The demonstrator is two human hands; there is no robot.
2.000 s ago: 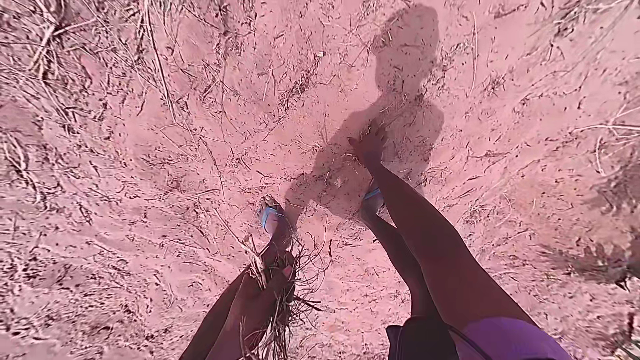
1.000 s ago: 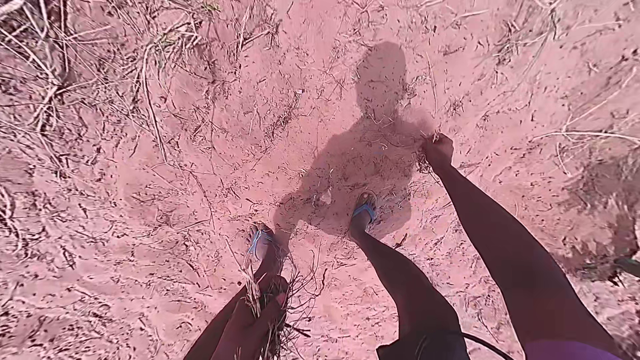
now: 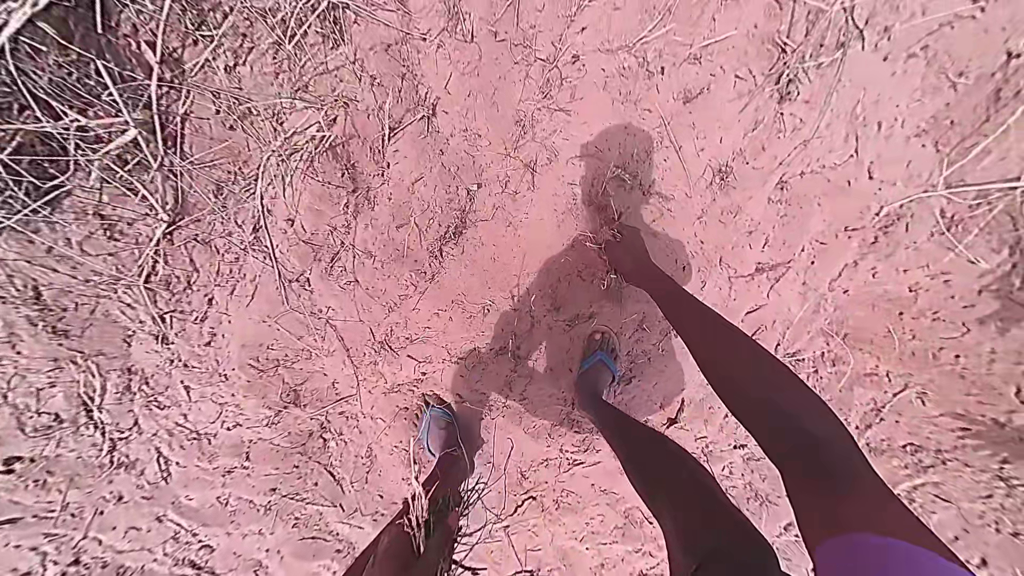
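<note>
At the bottom, my left hand (image 3: pixel 438 532) is closed around a bundle of dry twigs (image 3: pixel 474 512), held over the left lower leg. Thin stems stick out on both sides of it. My right arm stretches forward and inward; my right hand (image 3: pixel 628 254) is low over the reddish soil, its fingers bent around a few thin dry stalks (image 3: pixel 602 240). The fingertips are partly lost in shadow.
My feet, in blue-strapped sandals (image 3: pixel 438 424) (image 3: pixel 600 364), stand apart on the soil. A tangle of dry branches (image 3: pixel 120 136) lies at the upper left. More dry stems (image 3: pixel 952 190) are at the right. My shadow falls ahead.
My right hand, raised as a fist at the right one second ago, has moved inward to the left. My left hand still holds the twig bundle. The view has shifted.
</note>
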